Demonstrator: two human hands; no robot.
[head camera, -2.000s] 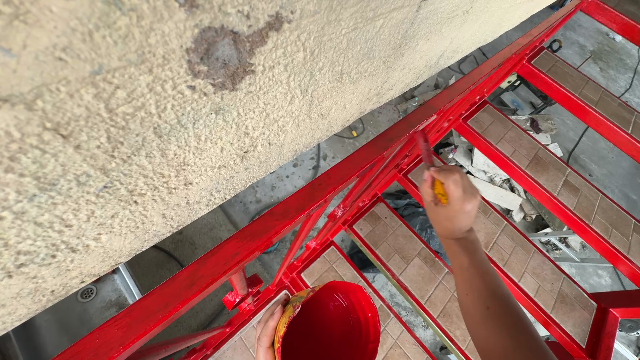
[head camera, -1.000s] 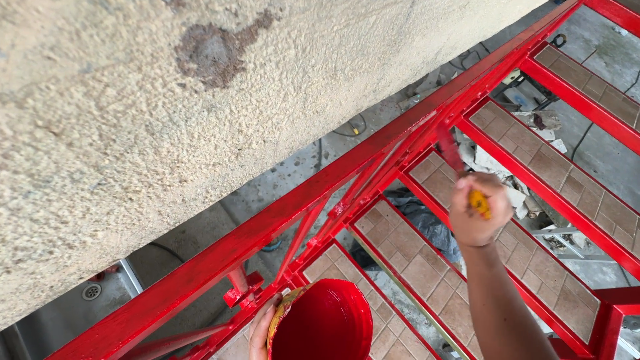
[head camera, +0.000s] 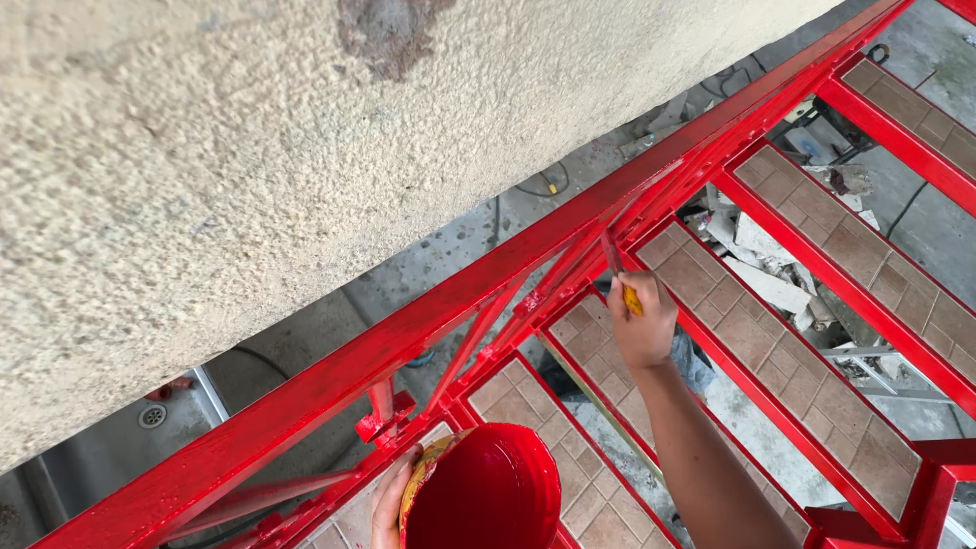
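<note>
My right hand (head camera: 642, 320) grips a paintbrush (head camera: 612, 255) by its yellow-marked handle. The brush's red-coated end is against or very near the lower bars of a red metal stair railing (head camera: 488, 282); exact contact is hard to tell. At the bottom, my left hand (head camera: 390, 499) holds the side of a round paint container (head camera: 480, 488), whose yellow outside shows at the left rim and whose inside is red with paint. The container is above the tiled steps (head camera: 801, 229), which have red metal frames.
A rough cream wall (head camera: 229, 152) rises beside the railing. Between the open steps the floor below shows, with broken rubble (head camera: 762, 267), a cable with a yellow plug (head camera: 552, 188) and a metal ladder (head camera: 892, 370). A steel sink (head camera: 122, 435) lies at lower left.
My right hand with the brush has moved back down along the railing, toward the container, since one second ago. My left hand still holds the paint container.
</note>
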